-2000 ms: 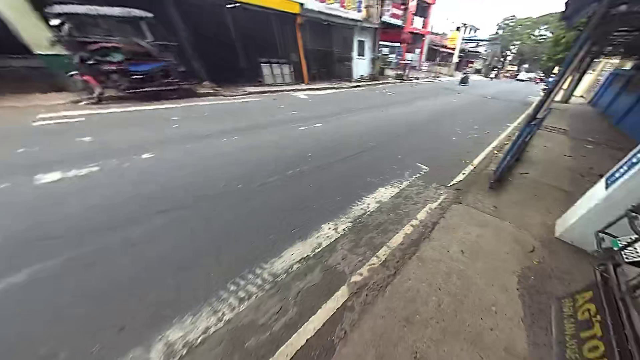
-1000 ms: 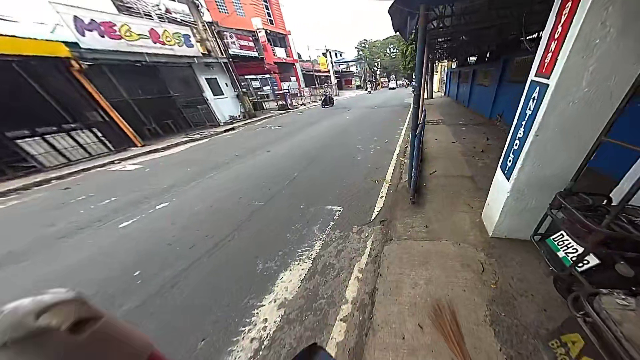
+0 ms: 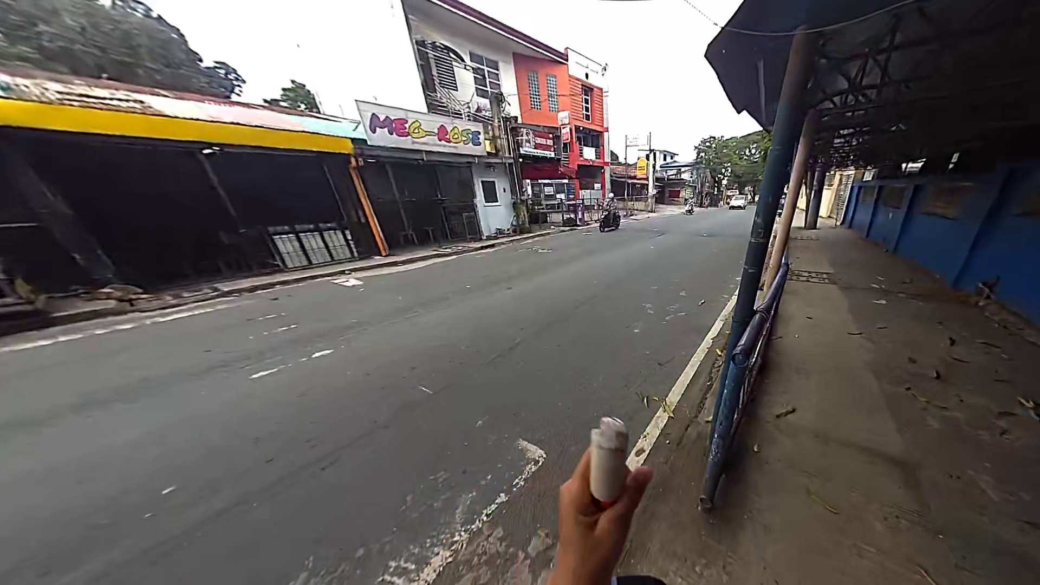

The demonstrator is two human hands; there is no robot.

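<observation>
My left hand (image 3: 597, 516), low and right of centre, is closed around a pale, rounded handle (image 3: 608, 465). The handle's whitish end sticks up above the fingers, with the thumb on its right side. Whatever the handle belongs to is hidden or out of view. Behind the hand lie the asphalt road (image 3: 390, 390) and its white edge line (image 3: 682, 382). A small dark thing (image 3: 638, 580) shows at the bottom edge beside the wrist; I cannot tell what it is. My right hand is not in view.
A dark blue metal post (image 3: 760, 244) and railing (image 3: 743, 357) stand between the road and the paved walkway (image 3: 829, 422). A blue wall (image 3: 959, 236) runs along the right. A rider on a motorcycle (image 3: 609, 218) and a white car (image 3: 738, 201) are farther up the road.
The view has swung up and right. My left hand on the handle now shows. The broom bristles at the lower right one second ago are out of view, as are the white pillar and parked motorcycle.
</observation>
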